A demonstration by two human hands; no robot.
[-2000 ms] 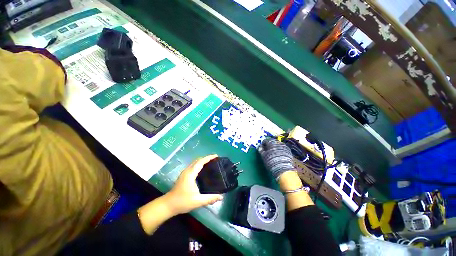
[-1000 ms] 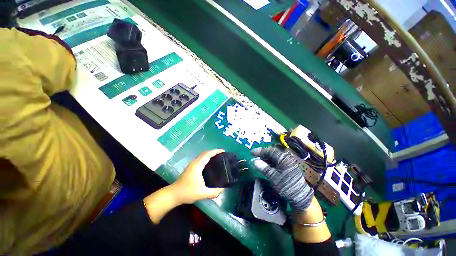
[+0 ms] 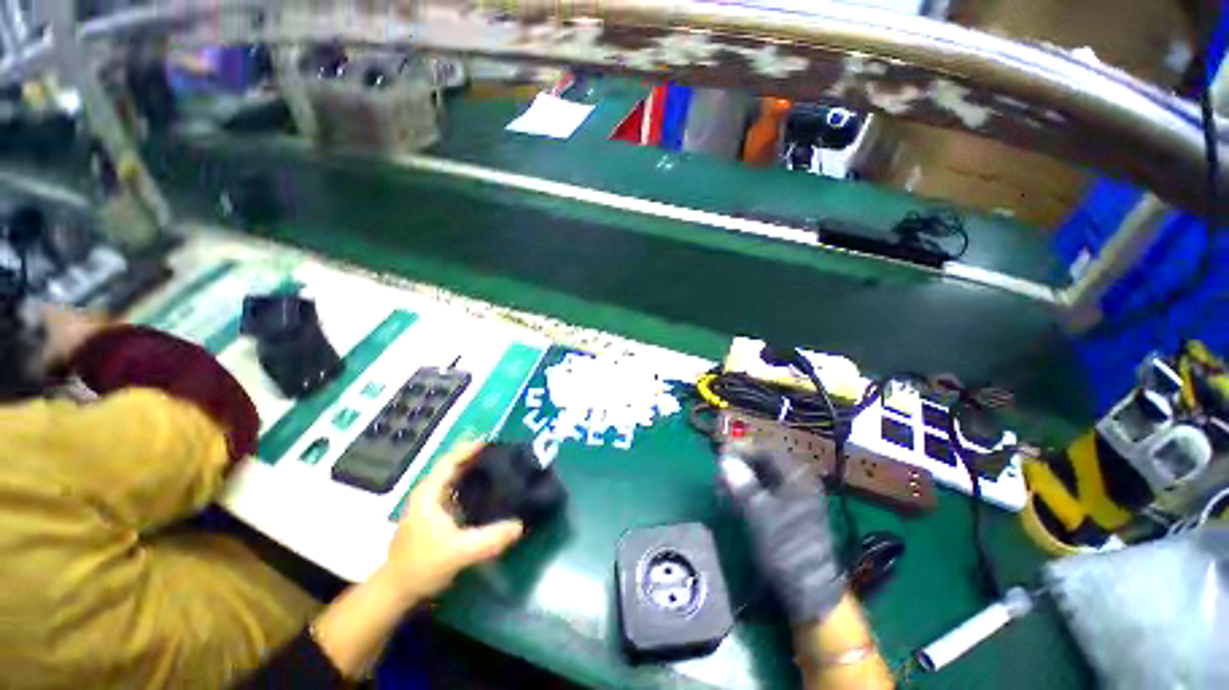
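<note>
My bare left hand [image 3: 434,532] is closed around a black socket cube [image 3: 510,488], blurred, above the bench edge by the printed sheet. My right hand [image 3: 786,528], in a grey knit glove, is over the green bench in front of the brown power strip; it is blurred, and I cannot tell whether its fingers hold anything. Another socket cube [image 3: 673,590] lies between my hands on the green bench, its round recessed outlet facing up. A pile of small white plastic clips [image 3: 600,394] lies behind the cubes.
A person in a yellow jacket [image 3: 121,526] is at the left. Black adapters [image 3: 290,344] lie on the printed sheet [image 3: 287,519]. The brown power strip [image 3: 863,472], white power strip [image 3: 930,438], white cylindrical tool [image 3: 973,631] and bag of small parts [image 3: 1156,607] are at the right.
The view has turned and levelled. My gloved hand has moved away from the held cube's pins, to the right. The white cylindrical tool has come into view.
</note>
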